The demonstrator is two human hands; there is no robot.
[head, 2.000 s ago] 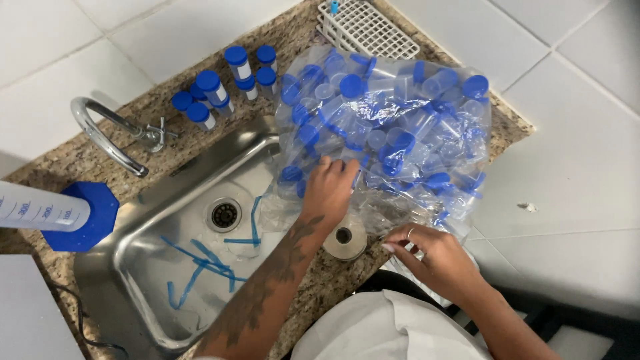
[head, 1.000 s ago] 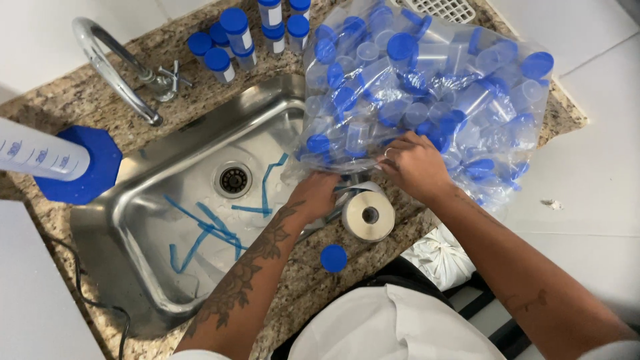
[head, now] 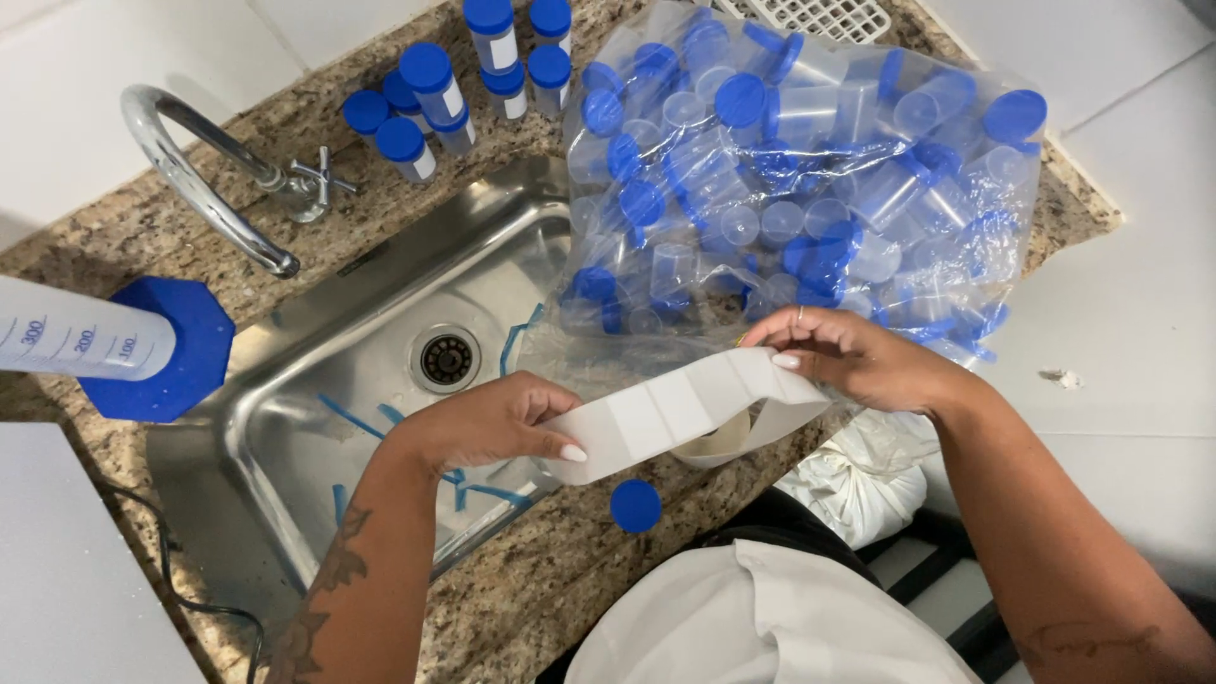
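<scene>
A strip of blank white labels (head: 670, 408) stretches between my two hands. Its end is pinched in my left hand (head: 503, 427), over the sink's front edge. My right hand (head: 836, 356) grips the strip farther right, beside the plastic bag. Behind the strip, the label roll (head: 717, 445) lies on the granite counter, partly hidden. A clear plastic bag (head: 750, 209) full of specimen cups with blue screw caps fills the counter's right part. A loose blue cap (head: 636, 505) lies in front of the roll. Several capped, labelled cups (head: 434, 85) stand behind the sink, some stacked.
Blue strips (head: 350, 416) lie in the stainless steel sink (head: 332, 475) under a chrome faucet (head: 199, 190). At left are a graduated cylinder with a blue base (head: 161, 351) and a black cable (head: 166, 560). A white rack (head: 822, 14) stands behind; a white bag (head: 864, 470) sits below the counter.
Both hands have come away from the clear bag's near edge, and the label strip is now held between them, drawn out from the roll. The view has shifted somewhat.
</scene>
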